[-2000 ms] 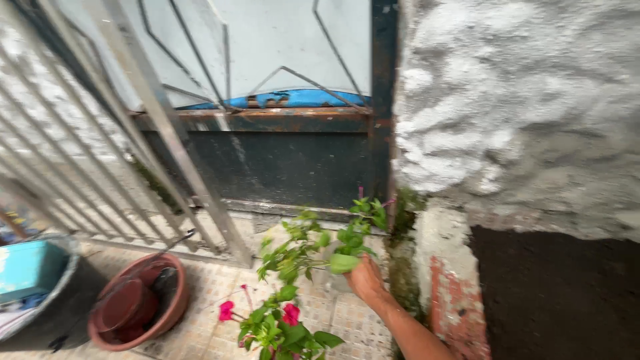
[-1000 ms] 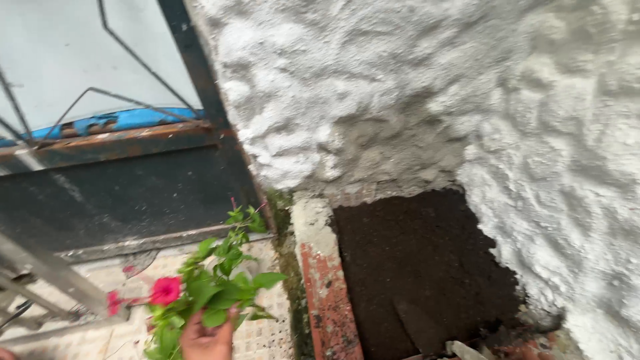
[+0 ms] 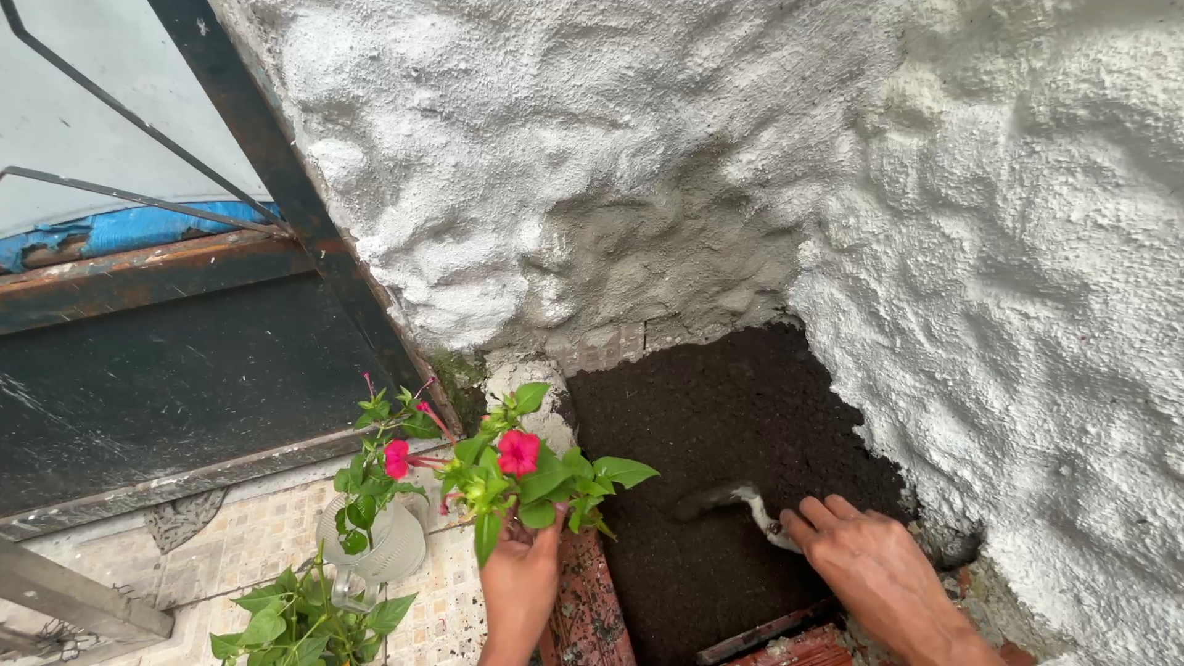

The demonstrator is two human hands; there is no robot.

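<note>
My left hand (image 3: pixel 523 583) grips the stem of a leafy cutting with magenta flowers (image 3: pixel 518 453), held over the left brick edge of the soil bed. My right hand (image 3: pixel 856 555) holds a small garden tool (image 3: pixel 763 513) with a pale metal neck; its head is blurred against the dark soil (image 3: pixel 703 425). To the left, a clear glass jug (image 3: pixel 375 546) on the tiles has more flowering stems in or against it. More green leaves (image 3: pixel 301 615) show below the jug. The cutting's lower end is hidden by my left hand.
A rough white-painted wall (image 3: pixel 573 139) encloses the bed behind and at right. Red brick (image 3: pixel 592 601) edges it at left and front. A dark metal door (image 3: pixel 176 388) stands at left above the tiled floor (image 3: pixel 222 546), with a metal gate bar (image 3: pixel 83 592) at lower left.
My right hand has come into view with the garden tool over the soil. The flowering cutting in my left hand is now by the bed's brick edge. The view has shifted right.
</note>
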